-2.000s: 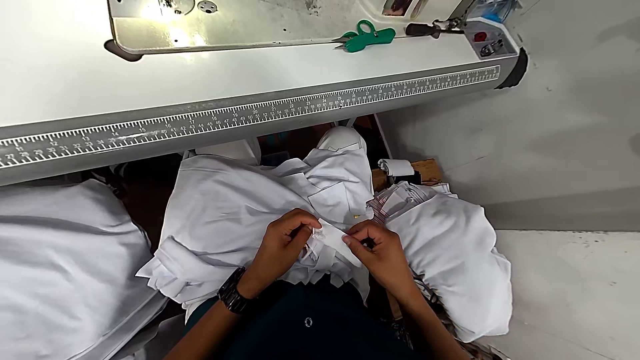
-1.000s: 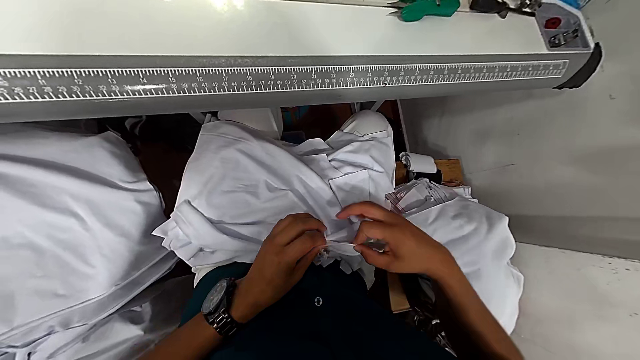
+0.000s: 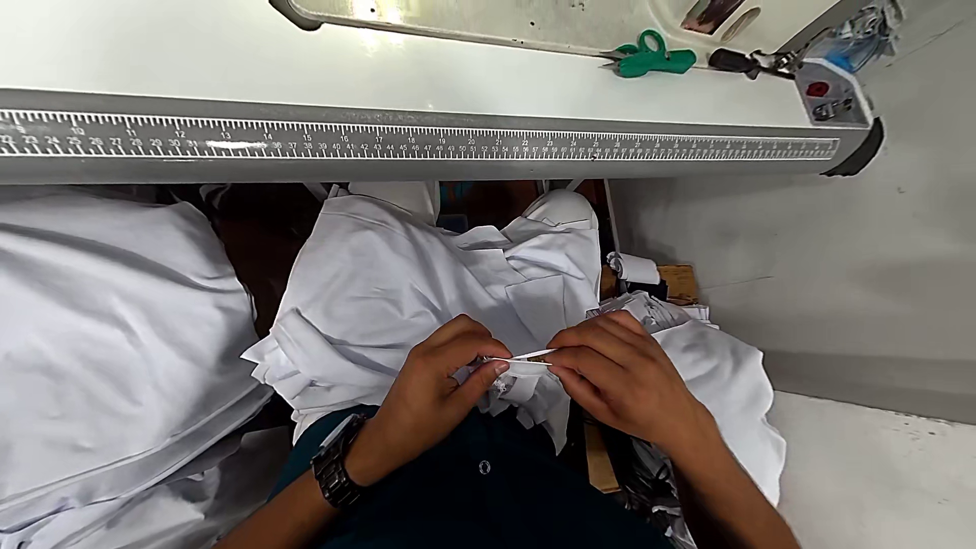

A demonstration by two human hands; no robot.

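My left hand [image 3: 446, 393], with a dark metal watch [image 3: 335, 461] on its wrist, pinches the left end of a narrow folded white fabric piece [image 3: 528, 360] between thumb and fingers. The fingertips of my right hand [image 3: 625, 374] hold the other end, so the piece spans the short gap between both hands. Its folded edges face up. White cloth panels [image 3: 381, 282] lie over my lap beneath and beyond the hands, one with a square patch of cloth [image 3: 536, 305] on it. Frayed cloth edges hang just below the held piece.
Across the front runs a white sewing table with a printed ruler [image 3: 427, 143] on its edge. Green thread snips [image 3: 652, 57] and a black-handled tool [image 3: 736, 61] lie on top. White cloth piles flank me at left [image 3: 99, 328] and right [image 3: 724, 381]. A grey wall [image 3: 823, 252] stands right.
The white piece lay broad and flat between my hands two seconds ago; now it is seen narrow and folded, edge-on. The view has shifted.
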